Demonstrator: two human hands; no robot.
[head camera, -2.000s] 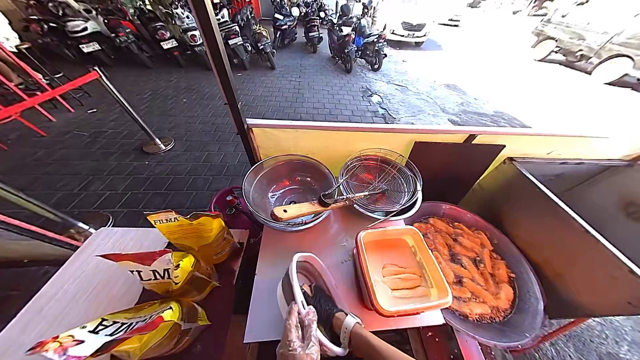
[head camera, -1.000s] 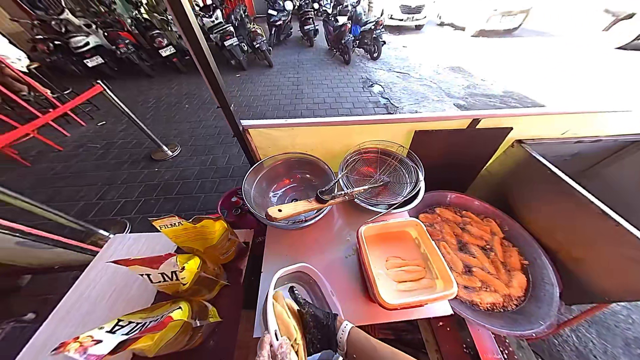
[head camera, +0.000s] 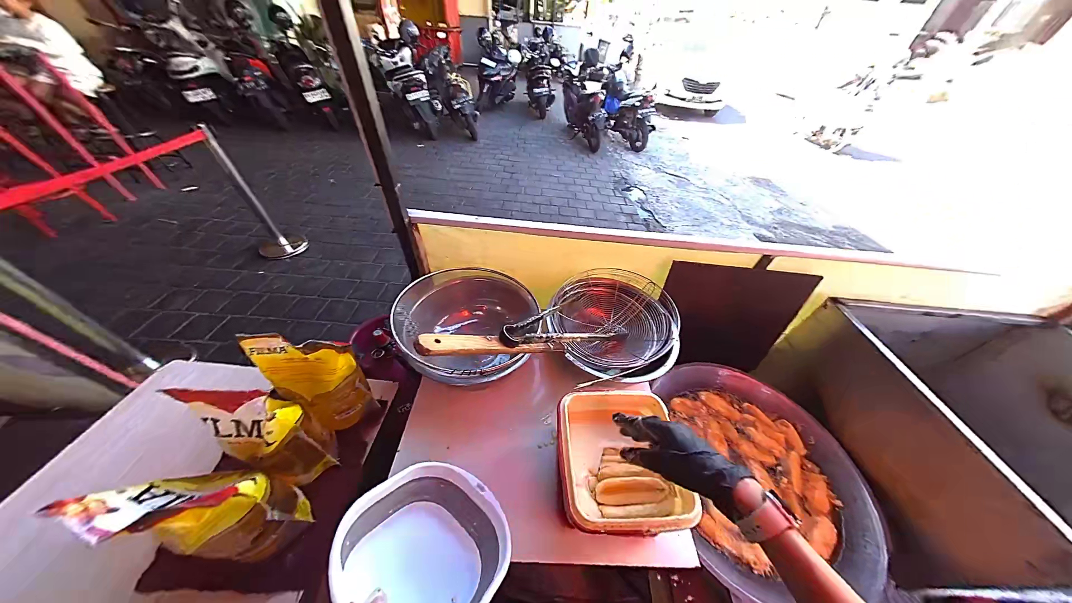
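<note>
My right hand (head camera: 682, 456), in a black glove with a watch on the wrist, hovers palm down over the right side of an orange plastic tub (head camera: 569, 469). Its fingers are apart and it holds nothing. Several pale peeled pieces, apparently banana (head camera: 632, 490), lie side by side in the tub below it. To the left stands a white and grey basin (head camera: 356, 519) with milky liquid. At its bottom edge shows a small bit of what may be my left hand, too little to tell. Orange-brown pieces (head camera: 791, 452) fry in a large metal pan (head camera: 854, 519) at right.
Two metal bowls stand behind; a wooden-handled tool (head camera: 469, 344) lies across them beside a wire skimmer (head camera: 615, 322). Yellow oil pouches (head camera: 243, 511) stand at left. A metal-sided box (head camera: 938, 469) is at right, a yellow panel (head camera: 536, 247) in front. Motorbikes are parked beyond.
My right hand has moved right, from the basin to the orange tub. More pale pieces lie in the tub now. The basin, which held pale pieces a second ago, shows only milky liquid.
</note>
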